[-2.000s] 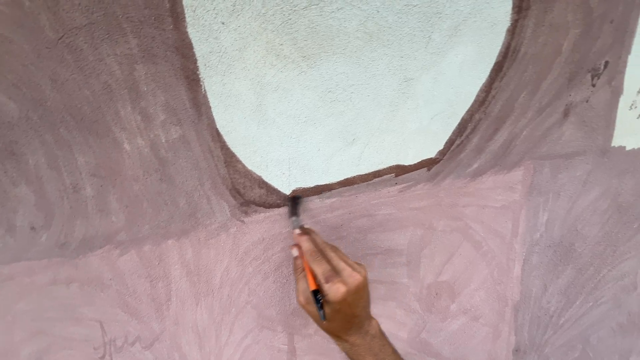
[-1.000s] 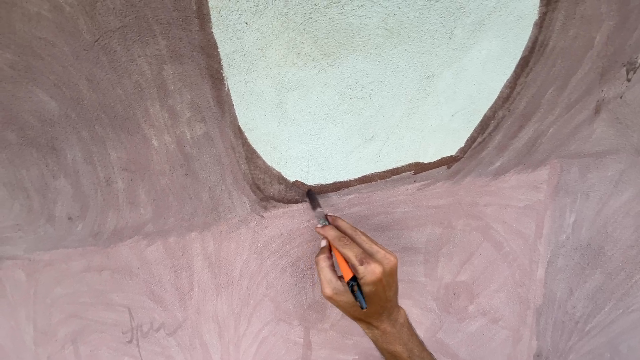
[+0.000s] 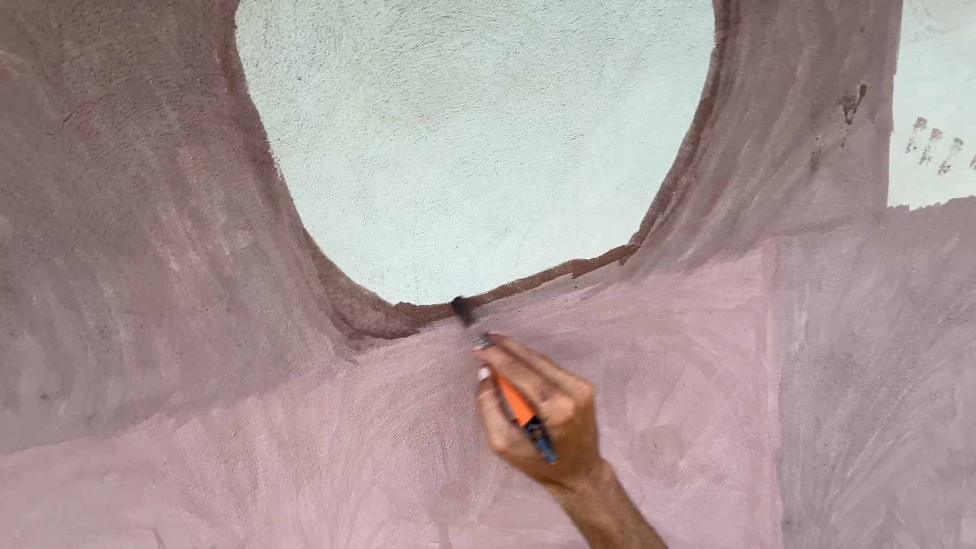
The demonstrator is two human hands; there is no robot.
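Observation:
My right hand [image 3: 545, 412] comes up from the lower right, its fingers closed around a paintbrush [image 3: 518, 400] with an orange and dark handle. The dark bristles, slightly blurred, are at the dark brown painted line [image 3: 534, 284] along the bottom of a pale mint, rounded shape [image 3: 488, 152] on a rough wall. Below that line lies a pink painted area [image 3: 381, 457], with the hand in front of it. My left hand is out of view.
Mauve-brown streaky paint [image 3: 152, 213] covers the wall left and right of the pale shape. Another pale patch [image 3: 934, 84] with several short brown marks shows at the upper right. A greyish-purple area [image 3: 877, 381] borders the pink at the lower right.
The brush tip has moved right along the bottom edge of the pale shape, from near its lowest corner. The hand keeps its grip on the brush.

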